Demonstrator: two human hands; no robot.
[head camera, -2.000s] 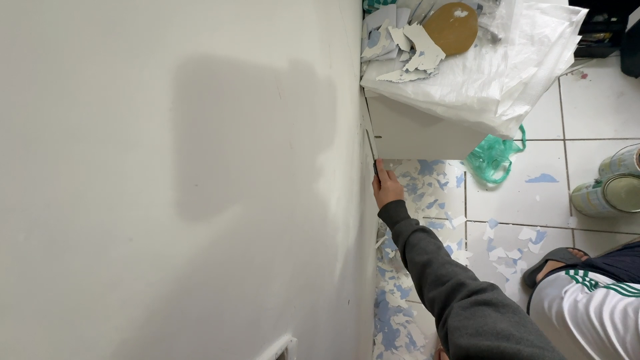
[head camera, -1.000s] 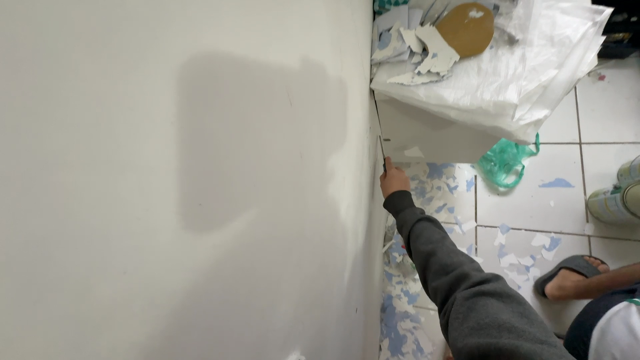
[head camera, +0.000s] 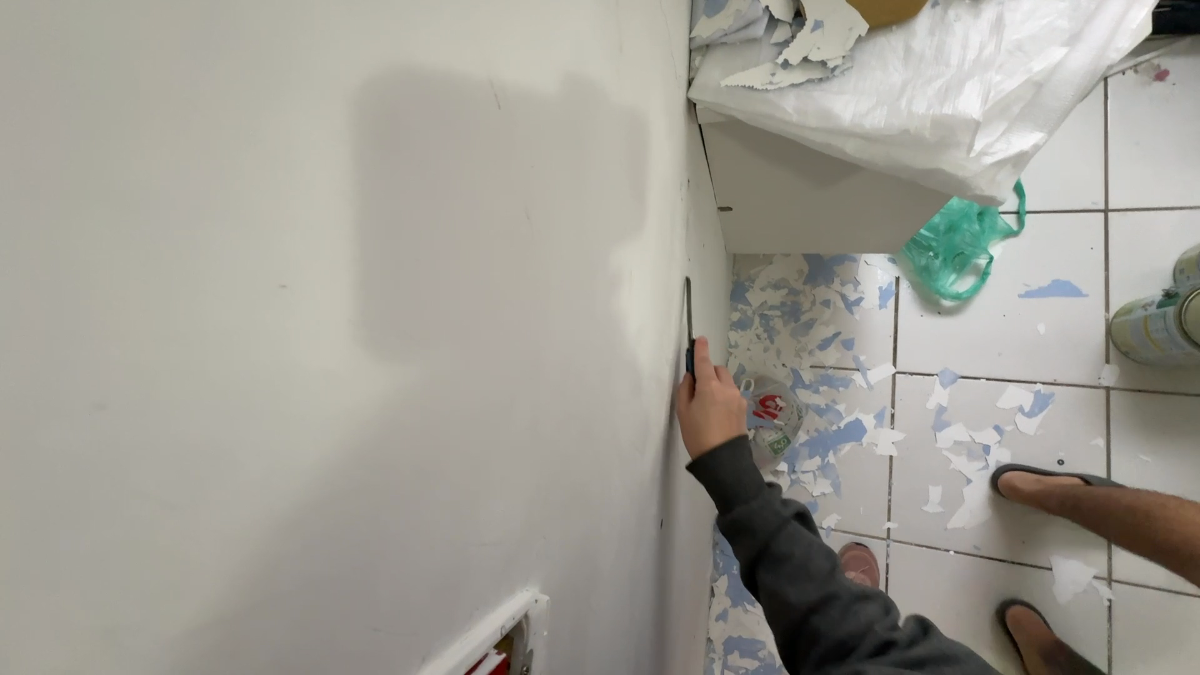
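My right hand, in a dark grey sleeve, grips a thin scraper with a dark handle. Its narrow blade lies along the white wall low down, near the floor side. A light panel-sided piece of furniture stands just beyond the hand, against the wall. Beneath the hand, on the floor, lies a clear plastic container or bag with red and green marks. My left hand is out of view.
White and blue paint flakes litter the tiled floor. A white plastic sheet with paint peelings covers the furniture; a green plastic bag lies beside it. Cans stand at right. Another person's sandalled feet are nearby. An open wall box sits low in view.
My right hand with the scraper has moved along the wall, away from the furniture. The other person's legs have shifted, and both sandalled feet now show.
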